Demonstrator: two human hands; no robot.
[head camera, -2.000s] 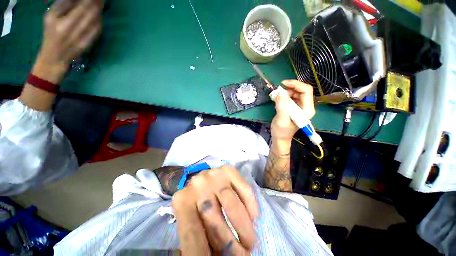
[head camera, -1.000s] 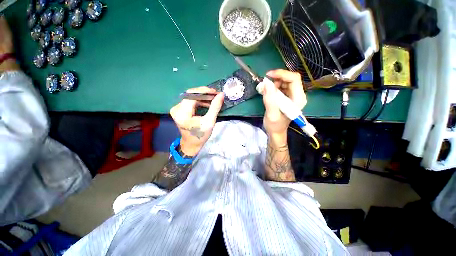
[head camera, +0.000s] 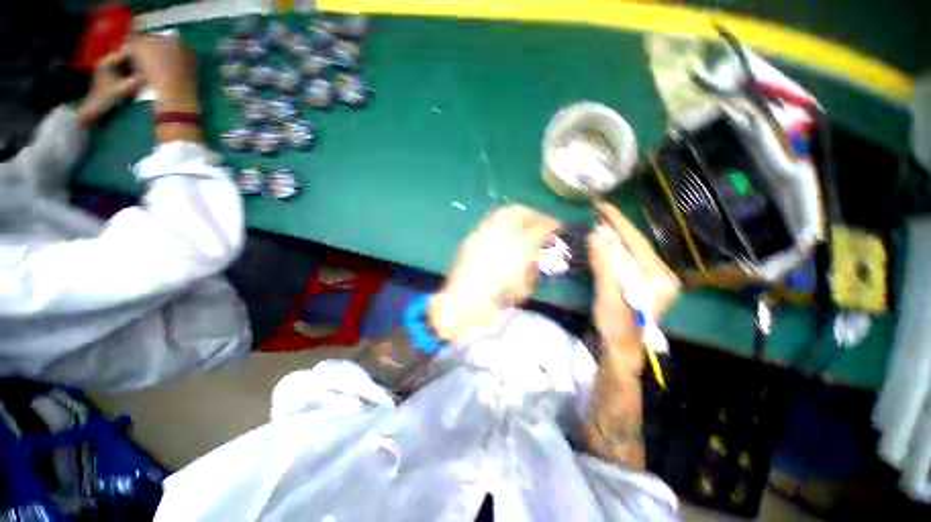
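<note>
The view is blurred by motion. A round module with a white face (head camera: 554, 255) lies on a dark fixture (head camera: 580, 248) near the mat's front edge. My left hand (head camera: 495, 267) is at the module's left side, its fingers bent towards it; whether it holds the tweezers cannot be seen. My right hand (head camera: 625, 280) is shut on the white soldering iron (head camera: 631, 285), just right of the module, handle pointing down to its yellow cable. The iron's tip is blurred, near the front of the cream tub (head camera: 558, 175) of silvery shavings.
Several dark round modules (head camera: 276, 76) are grouped at the left of the green mat (head camera: 439, 122). A neighbour's sleeves and hands (head camera: 168, 87) are at far left. The fume extractor fan (head camera: 720, 199) and yellow block (head camera: 860, 267) are right. A black tray (head camera: 704, 428) is below the edge.
The view has shifted, so the bench sits lower and further right. My left hand came from near the camera to the module's left side. My right hand still holds the iron.
</note>
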